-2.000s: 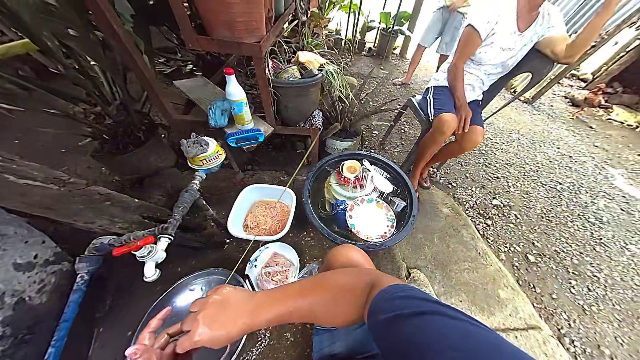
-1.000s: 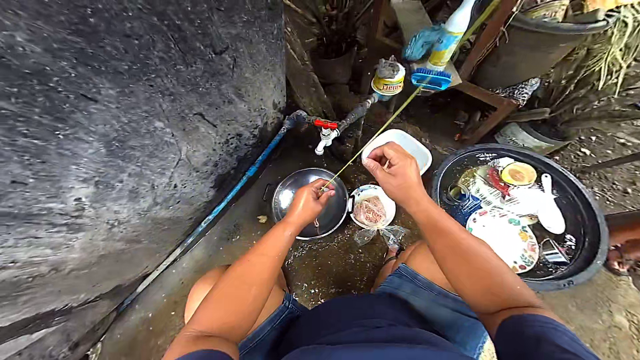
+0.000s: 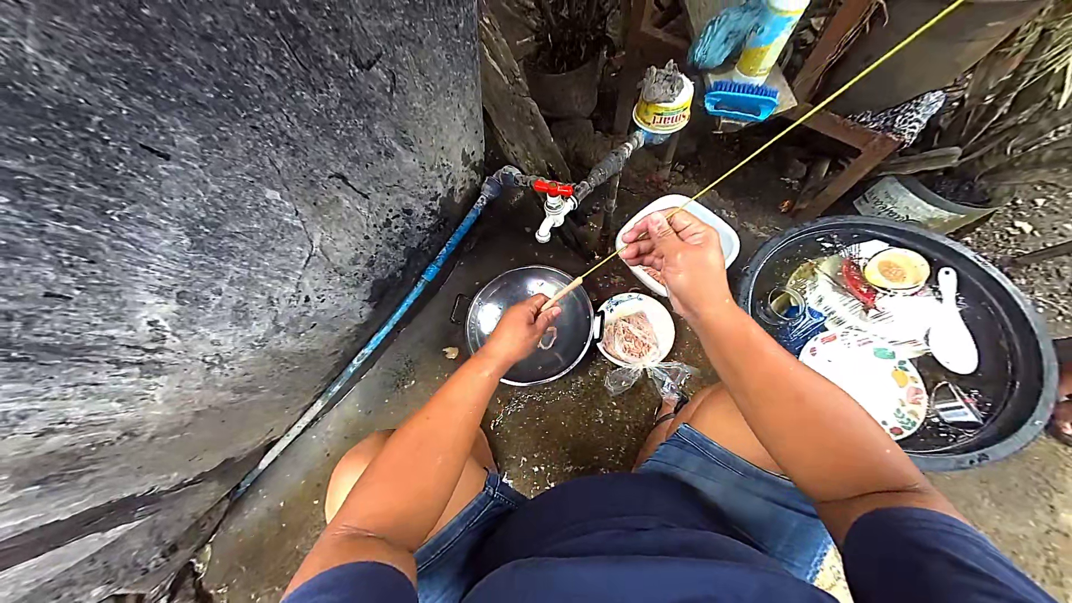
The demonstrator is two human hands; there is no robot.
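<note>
My left hand (image 3: 521,331) is closed on a pale piece (image 3: 563,293) wrapped around the lower end of a thin yellow-green stick (image 3: 762,149), above a metal wok (image 3: 502,314). Higher up the same stick, my right hand (image 3: 677,251) pinches it with thumb and fingers, over a white tub (image 3: 712,222) that holds some pinkish food. The stick slants up to the right and leaves the view. A small translucent piece (image 3: 548,337) lies in the wok. Beside the wok, a white bowl (image 3: 666,318) holds a clear plastic bag of pinkish food (image 3: 630,337).
A white tap with a red handle (image 3: 554,205) stands behind the wok, on a pipe along the dark wall (image 3: 251,209). At right, a large black basin (image 3: 1034,352) holds plates, a spoon and other dishes. A blue brush (image 3: 741,100) and a bottle (image 3: 770,42) sit at the back.
The view has swung down and left since the oldest frame. From one second ago, my left hand has moved to the stick's lower end, where the pale piece now shows.
</note>
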